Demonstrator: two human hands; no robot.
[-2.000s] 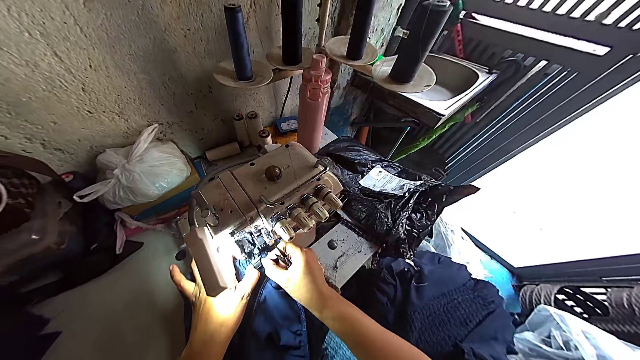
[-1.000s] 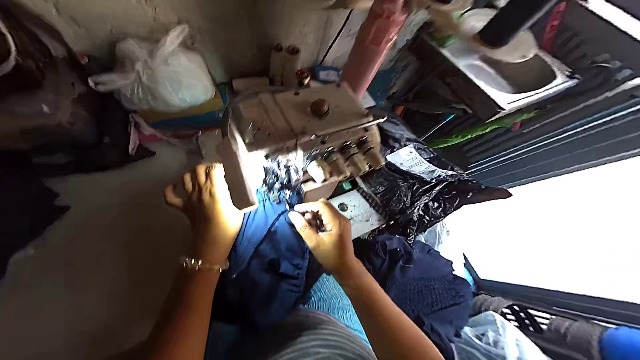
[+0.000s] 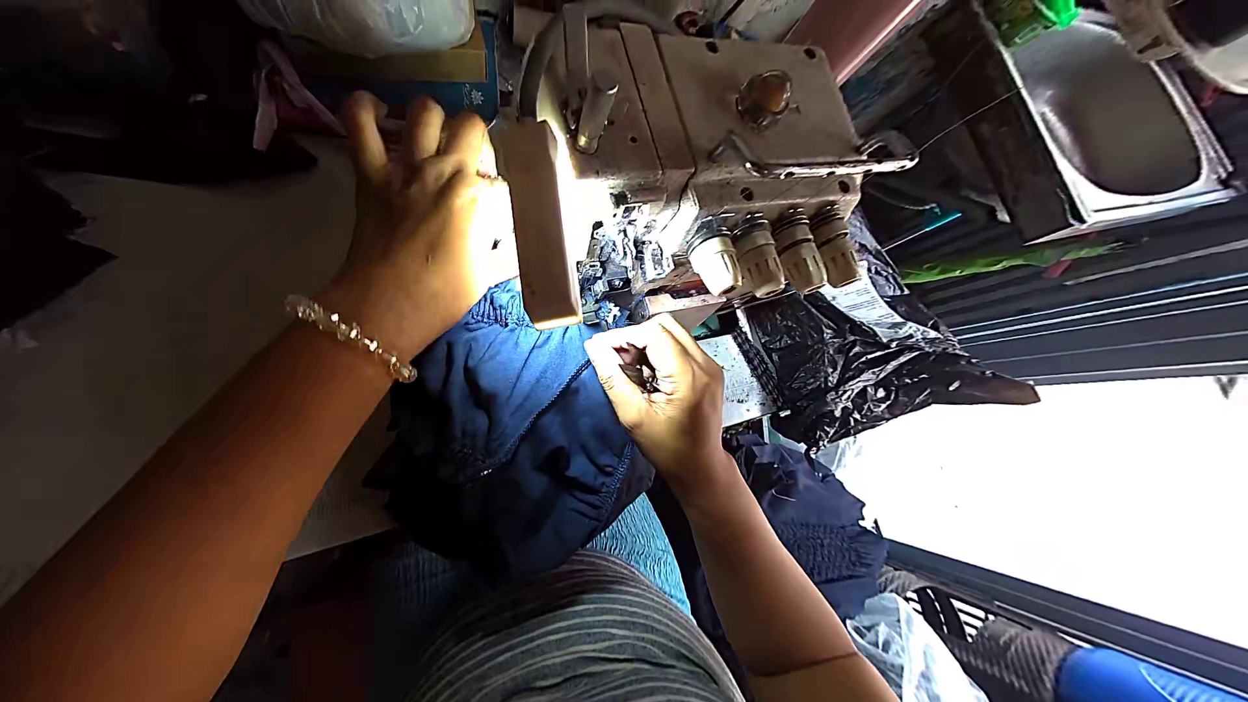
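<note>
An overlock sewing machine (image 3: 673,127) stands at the upper middle, its needle area brightly lit. Navy blue fabric (image 3: 536,429) with stitched seams runs from under the machine's front down over my lap. My left hand (image 3: 419,214), with a beaded bracelet at the wrist, lies to the left of the machine head at the fabric's upper edge, fingers spread and bent; what is under the palm is hidden. My right hand (image 3: 663,390) is curled just below the needle area, thumb and fingertips pinching the fabric's right edge.
Black plastic packaging (image 3: 848,361) and more navy fabric (image 3: 809,517) lie right of the machine. A white plastic bag (image 3: 370,19) sits on boxes behind my left hand. A metal sink (image 3: 1111,117) is at the upper right, a clear plastic bag (image 3: 907,648) at the lower right.
My left hand has moved from the fabric in front of the machine to the left side of the machine head. My right hand stays near the needle area. The view has tilted down and come closer.
</note>
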